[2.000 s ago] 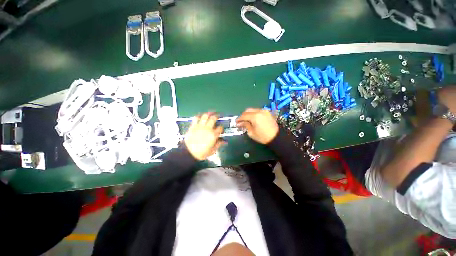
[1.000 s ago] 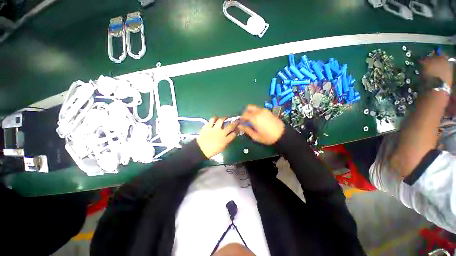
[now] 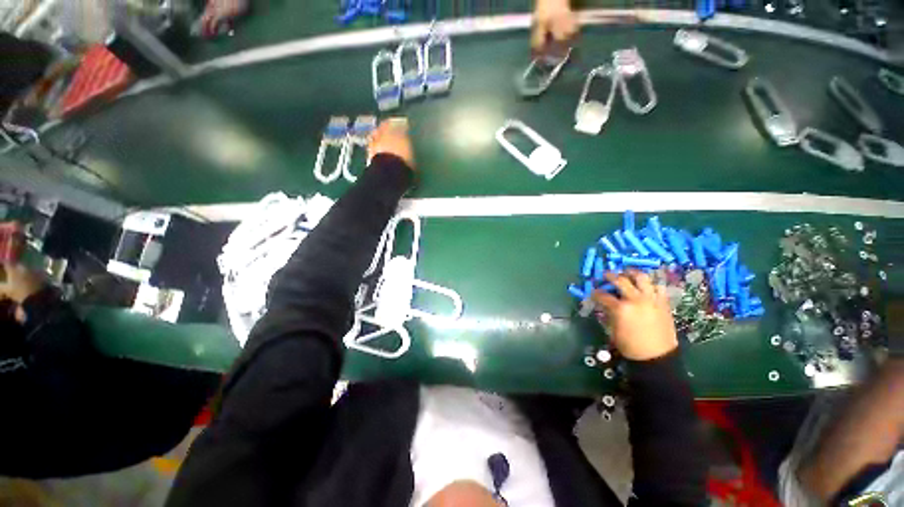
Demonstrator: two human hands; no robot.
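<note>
My left hand [image 3: 393, 145] reaches to the far strip with its fingers closed on a part-assembled unit, mostly hidden; only a pale end shows past the fingers. Two part-assembled units [image 3: 337, 147] with blue in their heads lie just left of it. My right hand [image 3: 637, 315] is over the left side of the blue cell heap [image 3: 659, 241], fingers apart and curled down at the cells and silvery-green parts [image 3: 702, 315]. Nothing held shows in it. White loop housings [image 3: 260, 253] are heaped at left, partly behind my left arm; a few [image 3: 396, 282] lie right of the arm.
Three blue-headed units [image 3: 411, 74] stand in a row at the far side. Another person's hand [image 3: 553, 25] is at a loop unit opposite. Loose loop units [image 3: 530, 149] lie on the far strip. A black-and-silver device [image 3: 139, 245] is at left. A neighbour's arm [image 3: 857, 426] is at right.
My hands, together over a unit before, are now far apart: left out to the far strip, right at the blue cell heap. The view has shifted, showing more of the bench's far side.
</note>
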